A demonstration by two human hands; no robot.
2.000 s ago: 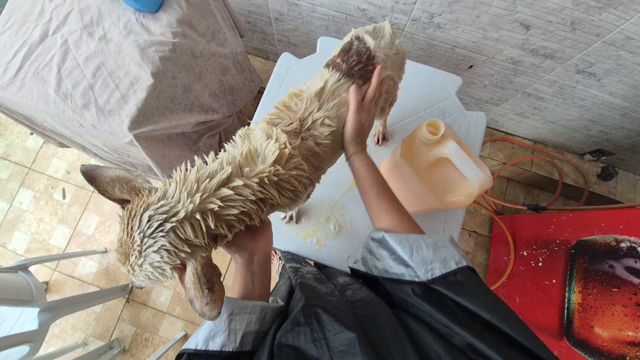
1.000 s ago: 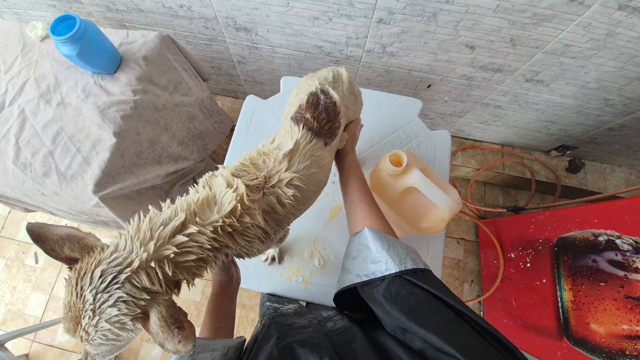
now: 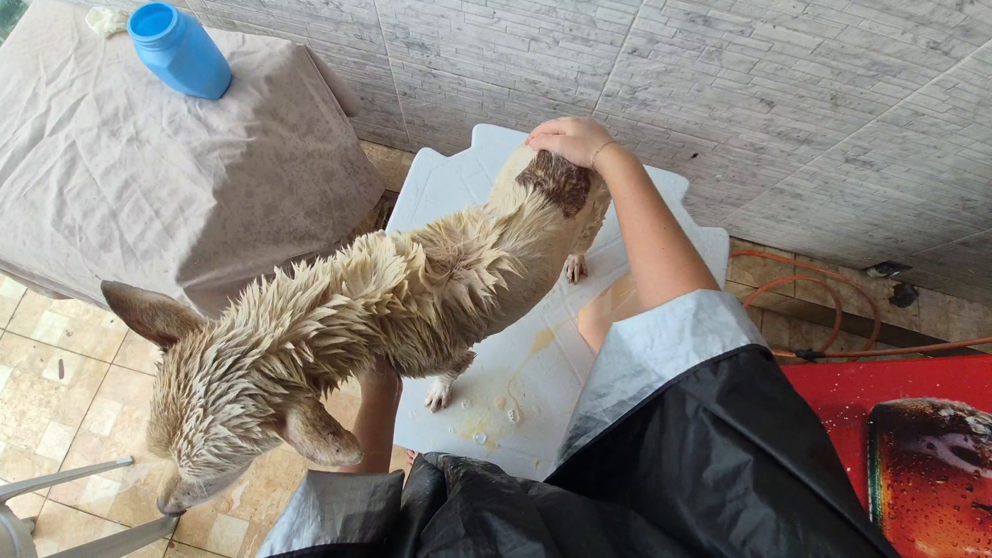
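A wet, cream-coloured dog [image 3: 372, 294] with spiky lathered fur and a brown patch near its rump stands on a white plastic table [image 3: 535, 387], its head hanging past the left edge. My right hand [image 3: 571, 142] rests on the dog's rump, fingers bent over the far side. Under the dog's chest or neck is my left hand [image 3: 380, 376], its fingers hidden by the fur, so its grip does not show. A translucent jug with orange liquid [image 3: 601, 310] stands on the table, mostly covered by my right arm and sleeve. Yellowish liquid and suds lie on the tabletop.
A blue plastic container [image 3: 180, 50], its mouth uncovered, stands on a cloth-covered table [image 3: 256, 147] at the upper left. A grey tiled wall [image 3: 697, 85] runs behind. An orange hose [image 3: 837, 294] curls at the right beside a red table [image 3: 825, 395]. White chair parts [image 3: 93, 473] show at the lower left.
My right hand has moved from the dog's side and hind leg up onto its rump. The jug, in plain sight before, is now mostly behind my right arm. The view has shifted.
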